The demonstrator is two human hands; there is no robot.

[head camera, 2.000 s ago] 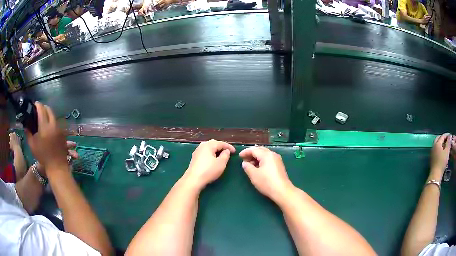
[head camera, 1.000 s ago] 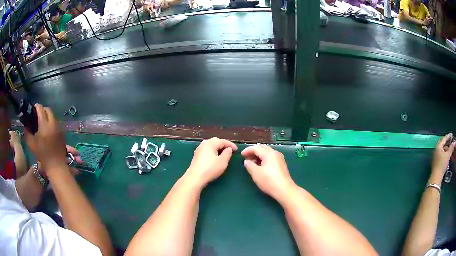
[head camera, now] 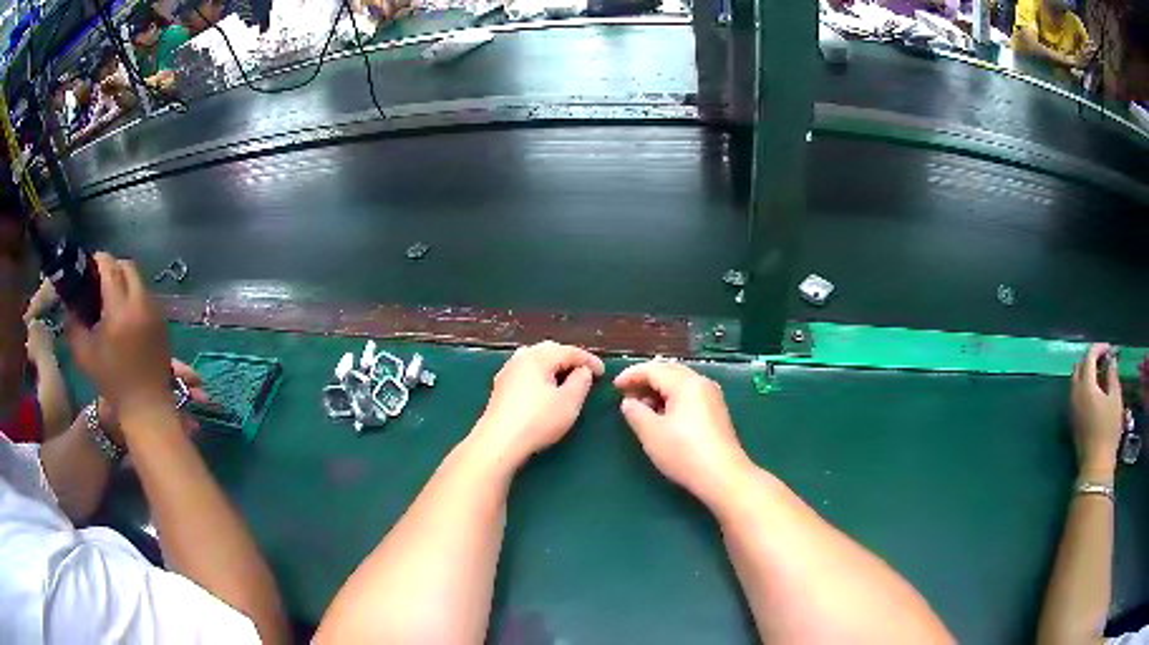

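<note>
My left hand (head camera: 544,391) is above the green bench top at the centre, thumb and fingertips brought together. My right hand (head camera: 678,410) is just to its right, fingers curled, with a narrow gap between the two hands. No part can be made out between the fingertips of either hand. A loose pile of shiny silver square frames (head camera: 377,386) lies on the bench left of my left hand.
A neighbour's hand at left holds a black electric screwdriver (head camera: 72,280) beside a green tray (head camera: 237,388). A dark conveyor belt (head camera: 567,202) beyond carries several small parts, one a silver housing (head camera: 815,290). A green post (head camera: 780,189) stands ahead. Another person's hand (head camera: 1097,401) is at right.
The parts on the belt have moved left, and another has appeared beside the post. My hands have hardly moved. The view has shifted slightly.
</note>
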